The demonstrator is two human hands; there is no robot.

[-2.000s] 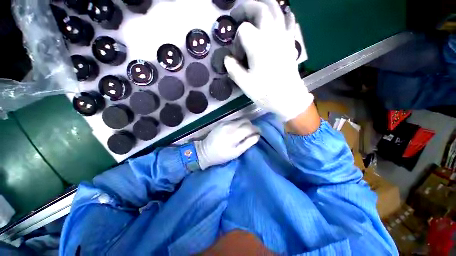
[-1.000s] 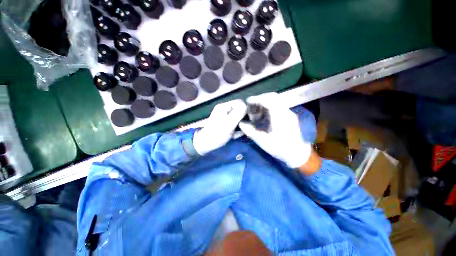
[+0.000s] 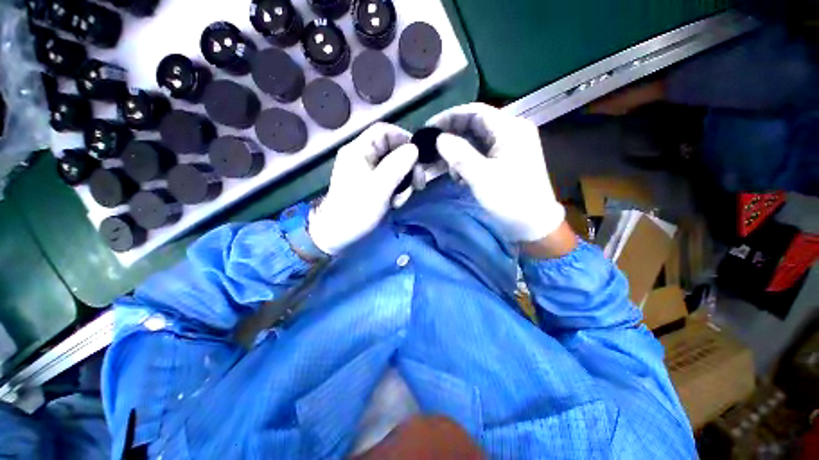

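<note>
My left hand (image 3: 361,187), in a white glove, and my right hand (image 3: 497,171), also gloved, meet in front of my chest. Both hold a small dark round piece (image 3: 427,144) between their fingertips; the fingers hide part of it. Just beyond my hands, the white foam tray (image 3: 453,59) holds rows of black cylinders. The near rows show matt dark tops, such as the matt-topped part (image 3: 326,102). The farther rows show glossy tops with paired white reflections, such as the glossy lens (image 3: 325,46).
A clear plastic bag (image 3: 20,90) lies at the tray's left side. The tray rests on a green surface (image 3: 539,45) with a metal edge rail (image 3: 620,67). Cardboard boxes (image 3: 709,373) and red-and-black items (image 3: 763,252) are on the floor at right.
Two seconds ago my right hand was over the tray and my left hand rested at the edge. Both hands then came together on the dark piece, now raised slightly towards the tray.
</note>
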